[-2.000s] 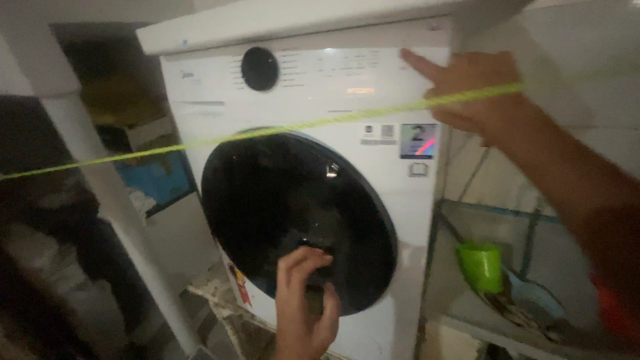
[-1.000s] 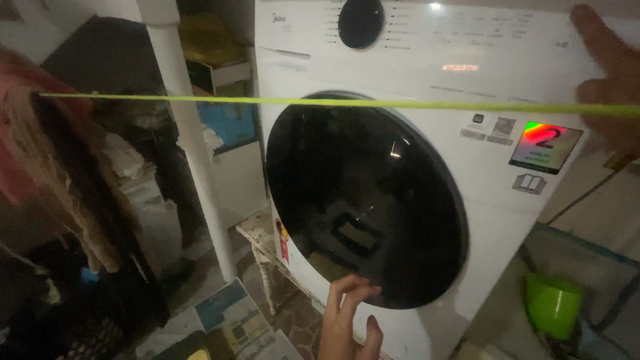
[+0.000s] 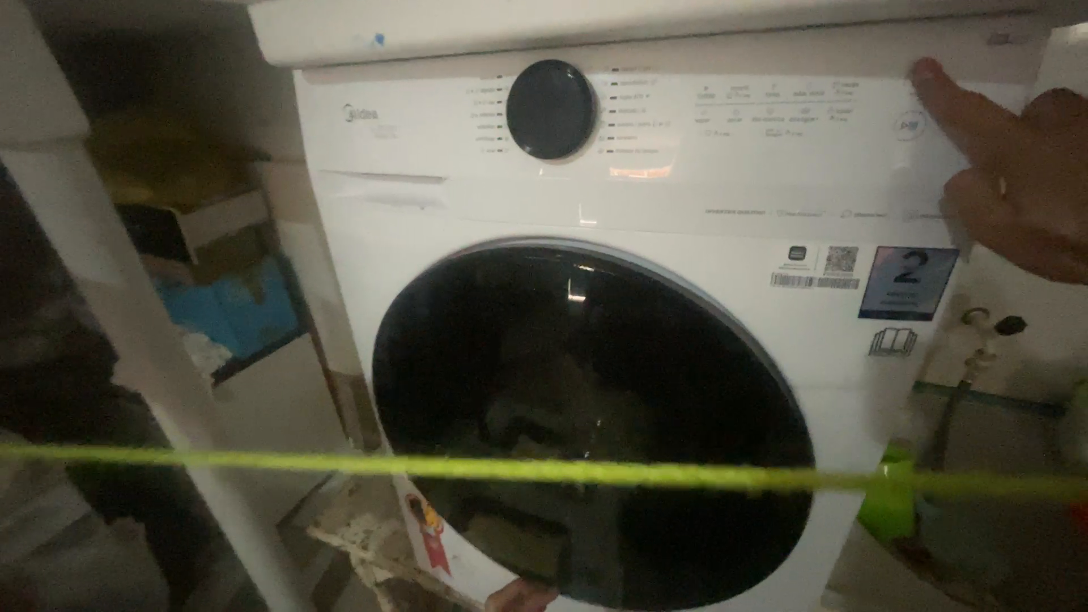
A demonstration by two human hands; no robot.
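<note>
A white Midea front-loading washing machine (image 3: 357, 255) fills the middle of the view, with a dark round knob (image 3: 552, 110) on its control panel (image 3: 765, 153). The index finger of my right hand (image 3: 1011, 161) points at the panel's upper right, above a round button mark (image 3: 909, 126); whether it touches cannot be told. No object shows in this hand. Only the fingers of my left hand (image 3: 522, 595) are visible, at the lower edge of the black round door (image 3: 595, 408). The rest of that hand is out of frame.
A taut yellow-green cord (image 3: 595, 470) crosses in front of the machine. To the left stand a slanting white post (image 3: 110, 280) and a blue item (image 3: 234, 310) among boxes. At the right are a wall tap (image 3: 977, 331) with a hose and a green plastic container (image 3: 888, 497).
The view has moved closer to the machine and its panel. My left hand, seen in front of the door's lower part before, now shows only its fingers at the bottom. The cord crosses lower in view.
</note>
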